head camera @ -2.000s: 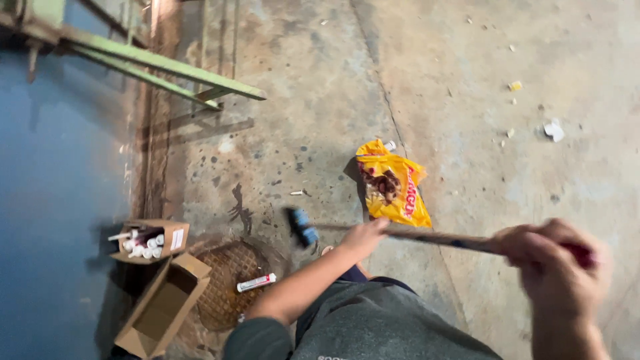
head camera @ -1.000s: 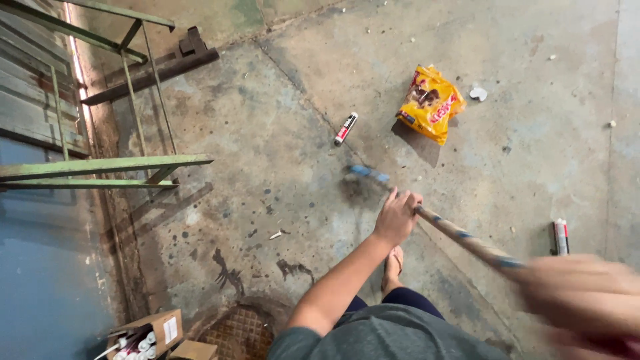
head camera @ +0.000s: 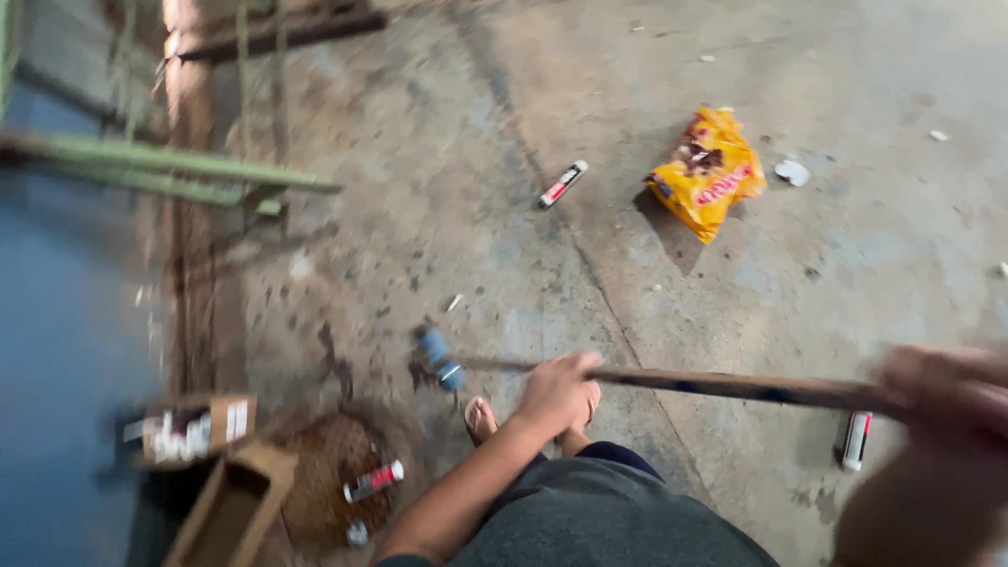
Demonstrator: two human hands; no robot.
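My left hand (head camera: pixel 555 390) grips the middle of a long wooden handle (head camera: pixel 709 383). Blurred by motion, my right hand (head camera: pixel 937 394) is closed round the handle's far end at the right. At the other end a blue brush head (head camera: pixel 439 360) is low over the concrete floor, just ahead of my feet in flip-flops. A white, red and black tube (head camera: pixel 563 184) lies up ahead, left of a crumpled yellow plastic bag (head camera: pixel 709 173). Another tube (head camera: pixel 856 441) lies under the handle near my right hand, and a third tube (head camera: pixel 374 482) rests on a round brown cover (head camera: pixel 327 472).
At the lower left stand a cardboard box (head camera: pixel 232 421) of white tubes and an open cardboard box (head camera: pixel 228 504). A green metal frame (head camera: pixel 181 169) juts out from the left, beside a blue surface (head camera: pixel 71 315). White scraps (head camera: pixel 791 172) dot the floor.
The brush head has moved left, away from the tube and bag ahead, and back near the brown cover. Both hands stay on the handle. The view has shifted.
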